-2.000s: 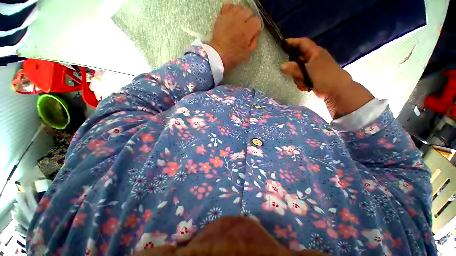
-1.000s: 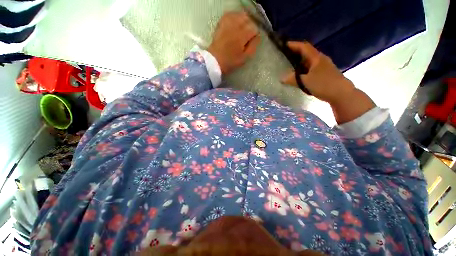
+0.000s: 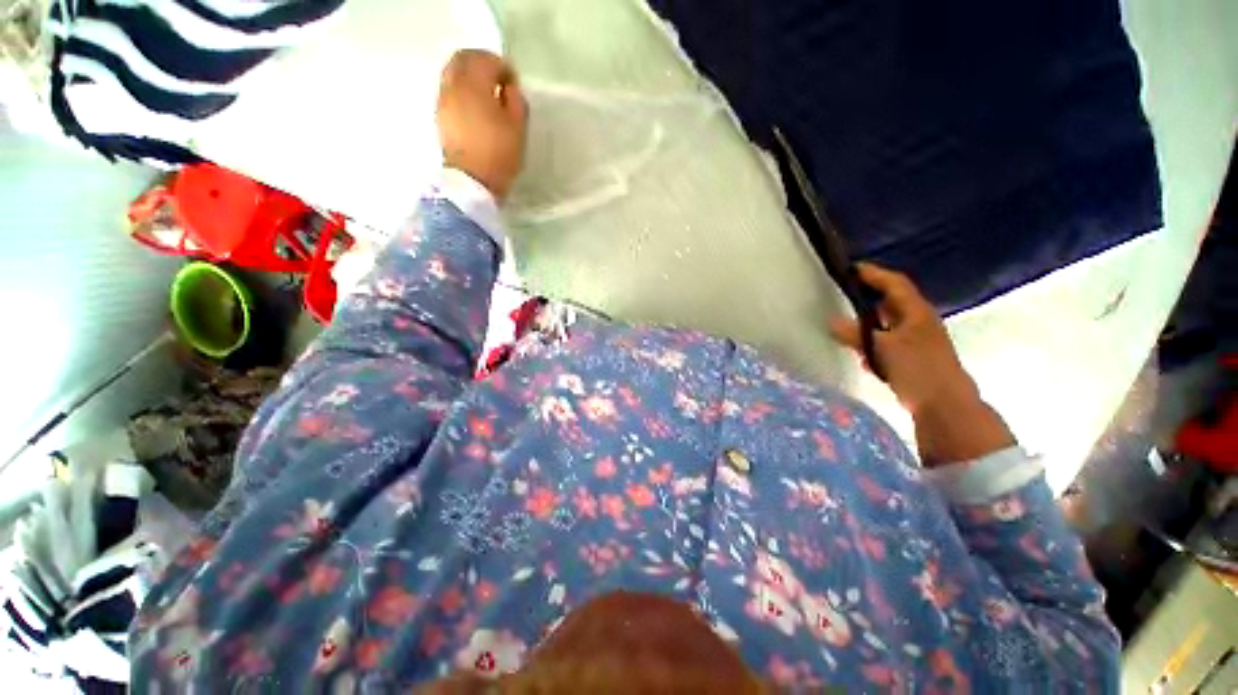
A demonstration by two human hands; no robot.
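A navy quilted panel [image 3: 950, 136] lies flat on the pale table at the upper right, with a thin white edge along its left side. My right hand [image 3: 907, 340] holds black shears [image 3: 821, 224] by the handles. The blades point up and left, over the panel's left edge. My left hand [image 3: 483, 122] is on the left part of the table, apart from the panel, with its fingers curled. A thin white strip [image 3: 611, 98] runs across the table between my left hand and the panel's edge. Whether my fingers grip it is unclear.
Navy pieces with white edges [image 3: 177, 68] lie layered at the table's upper left. Below the table's left edge are red plastic items [image 3: 224, 215], a lime-green bin [image 3: 211, 310] and a heap of white and dark strips [image 3: 82, 577]. A beige slotted chair [image 3: 1181, 625] is at lower right.
My left hand has moved left, away from the panel. The white strip now shows stretched across the table. The view has shifted, showing more of the panel and the layered pieces.
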